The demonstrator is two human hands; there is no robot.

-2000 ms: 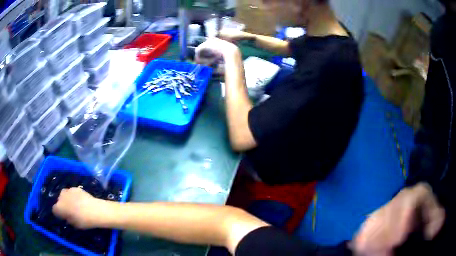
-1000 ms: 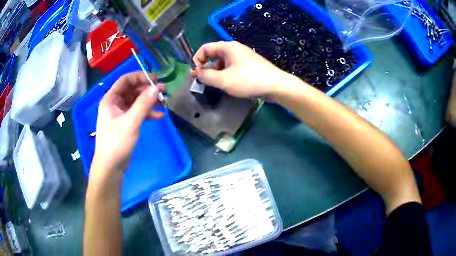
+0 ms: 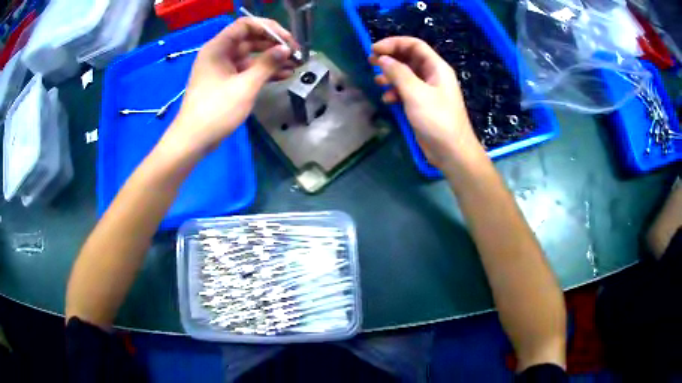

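My left hand (image 3: 232,75) holds a thin silvery-white pin (image 3: 268,30) between thumb and fingers, beside the press ram (image 3: 301,19). The pin's collar end is near the ram, above the base plate. The small steel fixture block (image 3: 308,91) stands on the worn metal base plate (image 3: 321,142); a dark round part or hole shows in its top. My right hand (image 3: 422,82) is in the air at the left edge of the rings tray (image 3: 426,161), fingers curled with thumb near the forefinger; whether it holds a tiny ring cannot be made out.
A clear plastic box (image 3: 357,284) filled with pins lies at the front edge. A blue tray (image 3: 179,213) with a few pins is left of the press. White boxes (image 3: 26,138), a red bin (image 3: 196,10), a clear bag (image 3: 572,67) and another blue pin tray (image 3: 628,123) surround these.
The view has shifted. My right hand has left the fixture block and moved toward the rings tray, uncovering the block. My left hand still holds the pin, now closer to the ram.
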